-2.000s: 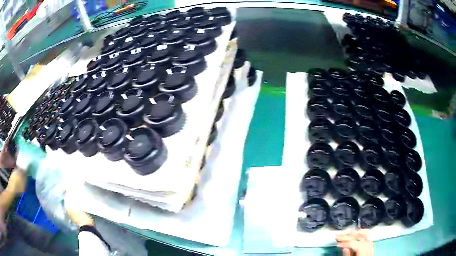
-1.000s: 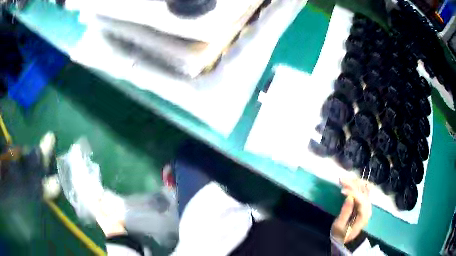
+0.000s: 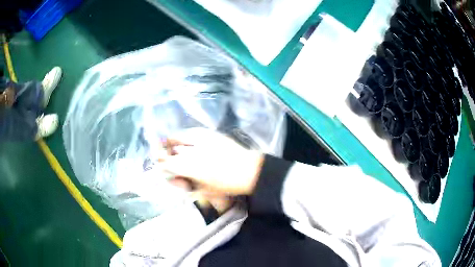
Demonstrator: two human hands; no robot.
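Observation:
A large, crinkled clear plastic bag (image 3: 120,125) is spread in front of my body, beside the bench and over the floor. My right hand (image 3: 208,164) reaches across from the right, slightly blurred, with its fingers closed on the bag near its middle. My left hand (image 3: 216,202) is mostly hidden below and behind the right one; it appears to hold the bag's gathered part. Glossy black round housings (image 3: 393,120) stand in rows on a white foam sheet (image 3: 377,141) on the bench at the right.
The green bench edge (image 3: 364,151) runs diagonally beside the bag. A small white sheet (image 3: 320,68) and a larger white sheet's corner (image 3: 263,36) lie on the bench. A blue crate (image 3: 49,15) is at the upper left. Another person's shoes (image 3: 48,125) stand by a yellow floor line (image 3: 73,190).
My right hand has left the rows of housings and moved left to the bag. The bag has been brought up from the lower left and opened out wide. The view has shifted down towards my body.

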